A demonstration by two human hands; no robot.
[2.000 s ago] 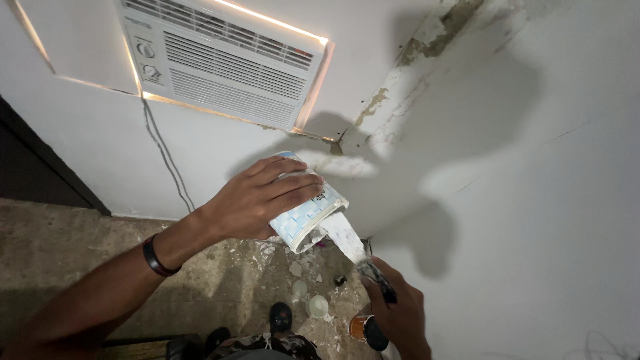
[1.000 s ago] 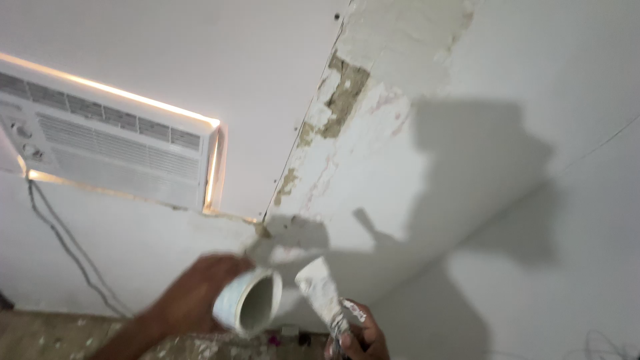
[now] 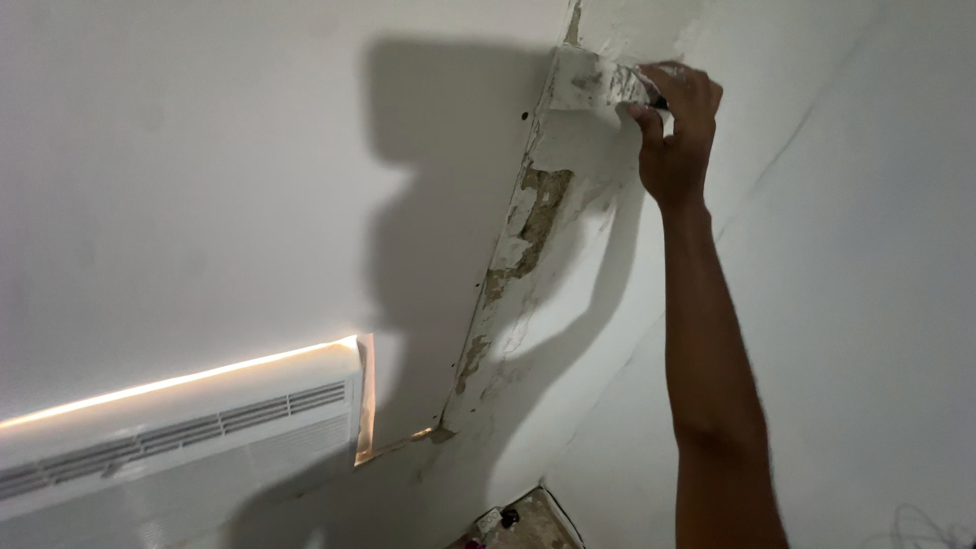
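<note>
My right hand [image 3: 682,130] is raised high on the wall, its fingers gripping the handle of a putty knife [image 3: 587,80]. The knife's wide blade, smeared with white compound, lies flat against the wall, its edge at the seam beside the smooth panel. Below the blade, a patch of chipped, bare plaster [image 3: 540,221] runs down along this seam. Fresh-looking white compound [image 3: 648,30] covers the wall above and around the blade. My left hand is out of view, and so is the container it held earlier.
A window air conditioner [image 3: 183,442] sits in the wall at lower left, with light leaking around its frame. A white power outlet strip [image 3: 489,521] lies near the floor at the bottom. Thin cracks mark the right wall, and my shadow falls across panel and wall.
My right hand has moved up from beside the container to the upper wall, and the knife blade now touches it. My left hand and the container have left view. The view has tilted upward.
</note>
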